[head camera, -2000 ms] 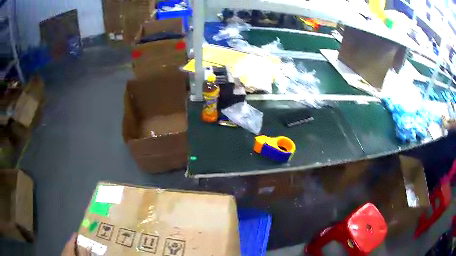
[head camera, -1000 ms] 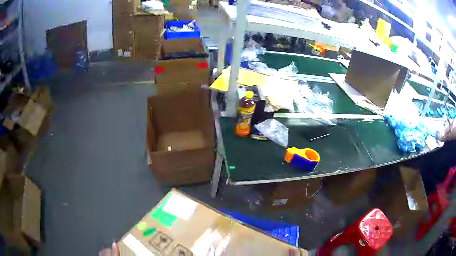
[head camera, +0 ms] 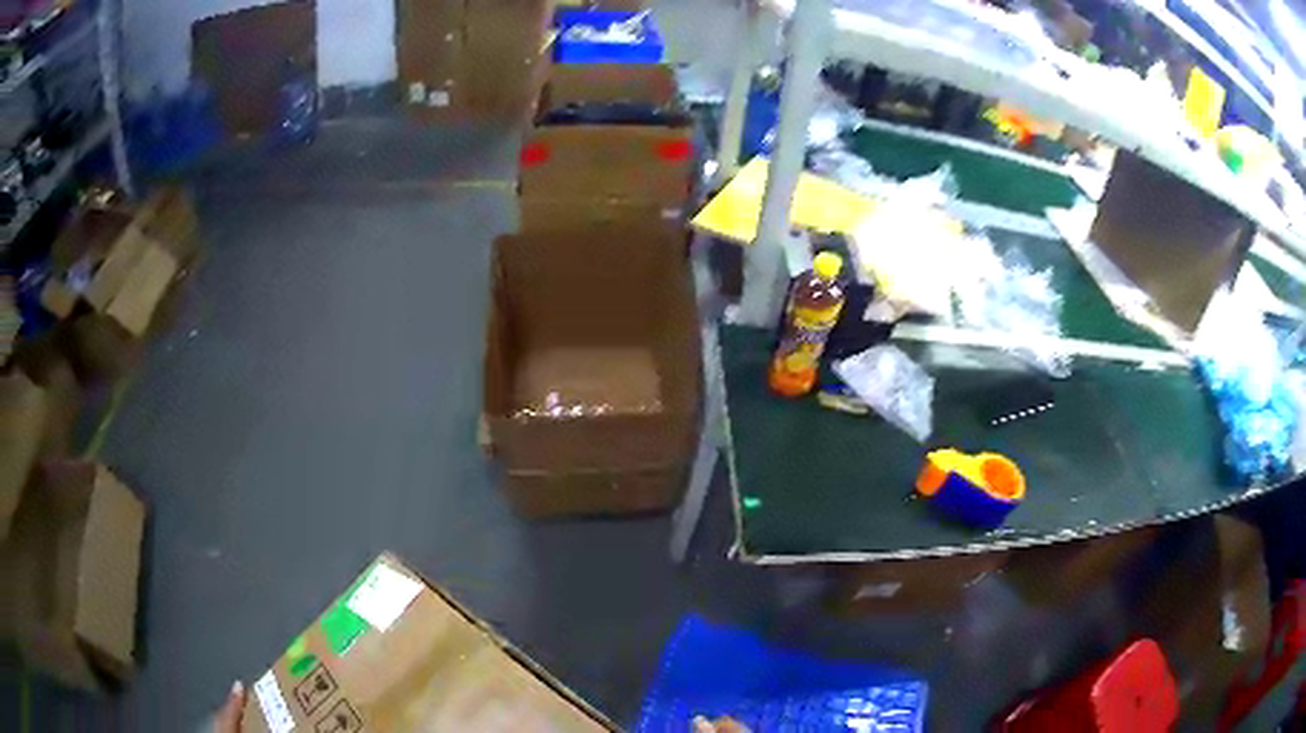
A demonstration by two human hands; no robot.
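Note:
A closed brown carton (head camera: 451,666) with white and green labels and printed symbols is at the bottom edge, tilted and cut off by it. My left hand (head camera: 234,710) shows only as fingertips against the carton's left side. My right hand (head camera: 721,726) shows only as fingertips at the bottom edge, in front of an upturned blue plastic crate (head camera: 788,695). Whether it touches the carton cannot be seen.
An open carton (head camera: 595,465) stands beside the green-topped bench (head camera: 845,501). The bench holds a tape dispenser (head camera: 974,490), a drink bottle (head camera: 808,332) and clear film (head camera: 891,390). Open cartons (head camera: 108,573) are at left, a red stool (head camera: 1132,695) at right.
The view has swung left, so the bench and open carton sit further right. The held carton is lower and more tilted. More of the blue crate and my right fingertips now show.

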